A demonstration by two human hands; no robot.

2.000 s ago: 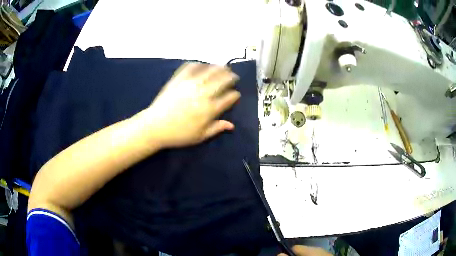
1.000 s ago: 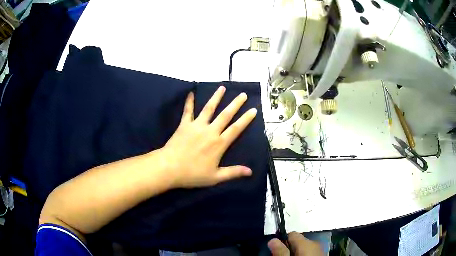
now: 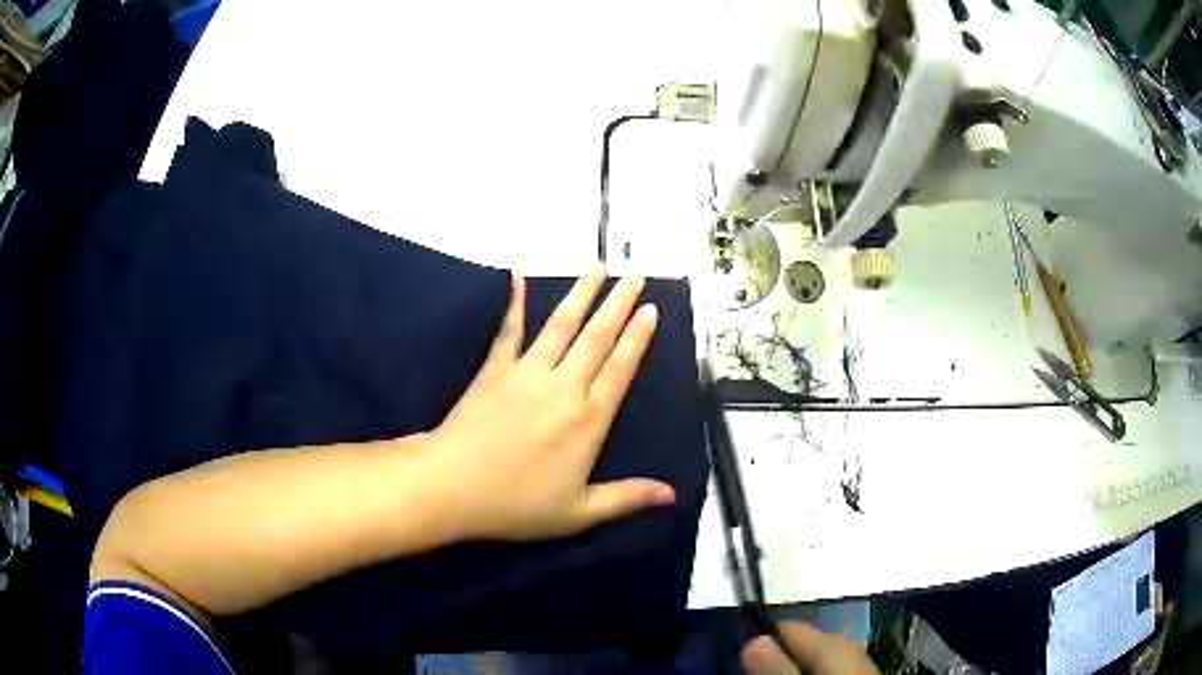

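Dark navy cloth panels (image 3: 303, 343) lie over the table's left side and down past its front edge. My left hand (image 3: 541, 422) lies flat on the cloth near its right edge, fingers spread, pressing it. My right hand (image 3: 804, 651) is cut off by the bottom edge of the picture and holds the long dark fabric shears (image 3: 736, 508). The blades point away from me along the cloth's right edge. Whether the blades are parted is hard to tell. The shears' handles are mostly hidden by the hand and the picture edge.
The white sewing machine (image 3: 804, 106) stands at the upper right. Thread ends (image 3: 778, 356) lie below its needle area. Thread snips (image 3: 1081, 393) and an awl (image 3: 1065, 314) lie at the right. A printed paper sheet (image 3: 1105, 609) is at the lower right.
The cloth's far right edge has moved towards me, with my left hand on it. The shears have moved from over the cloth to along its right edge.
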